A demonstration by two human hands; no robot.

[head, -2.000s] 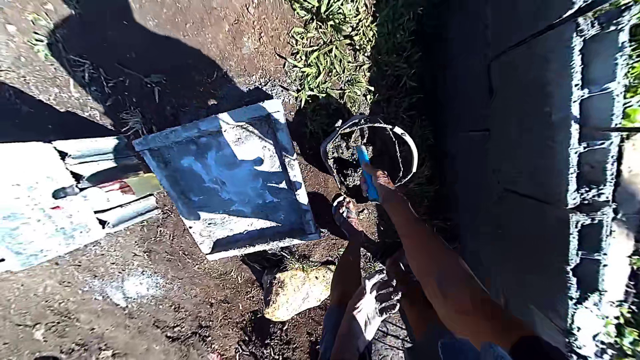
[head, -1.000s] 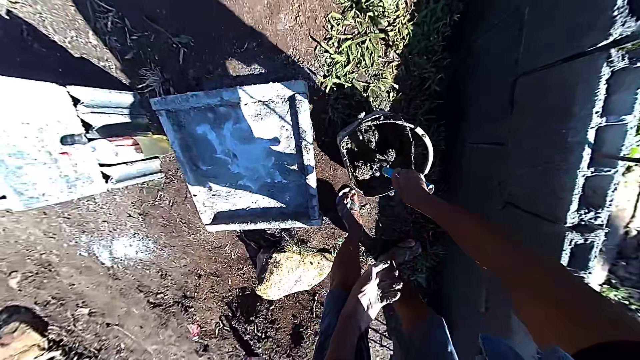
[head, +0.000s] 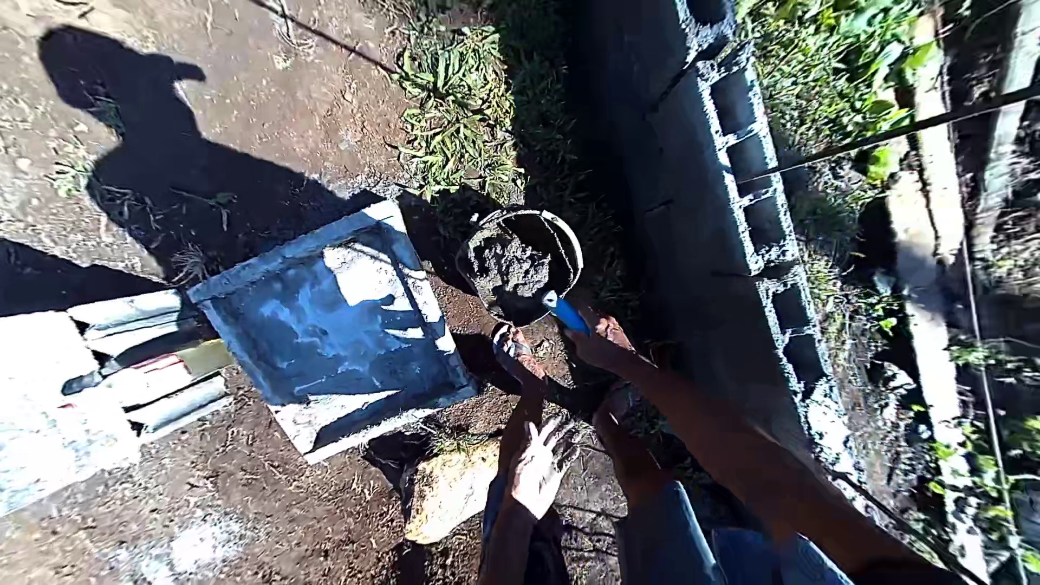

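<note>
My right hand (head: 601,345) is closed around the blue handle (head: 569,314) of a tool, likely a trowel, whose working end is in the bucket and hard to make out. The bucket (head: 571,236) stands on the ground by my feet and holds grey wet mortar (head: 512,264). Nothing is held in my left hand (head: 540,467), which hangs over my leg with its fingers spread and looks coated in pale dust. Left of the bucket lies a shallow square tray (head: 296,264) with a raised rim, wet-looking and streaked with grey.
A wall of hollow concrete blocks (head: 691,244) runs along the right, with thin rods crossing near its top. A pale stone (head: 451,491) lies below the tray. Stacked pieces (head: 162,382) and a white-spattered board (head: 49,414) are at the left. Grass (head: 459,114) grows beyond the bucket.
My left hand's fingers have spread apart. The blue handle, mostly covered by my right hand one second ago, now shows at the bucket's near edge. The view has shifted, showing more of the wall.
</note>
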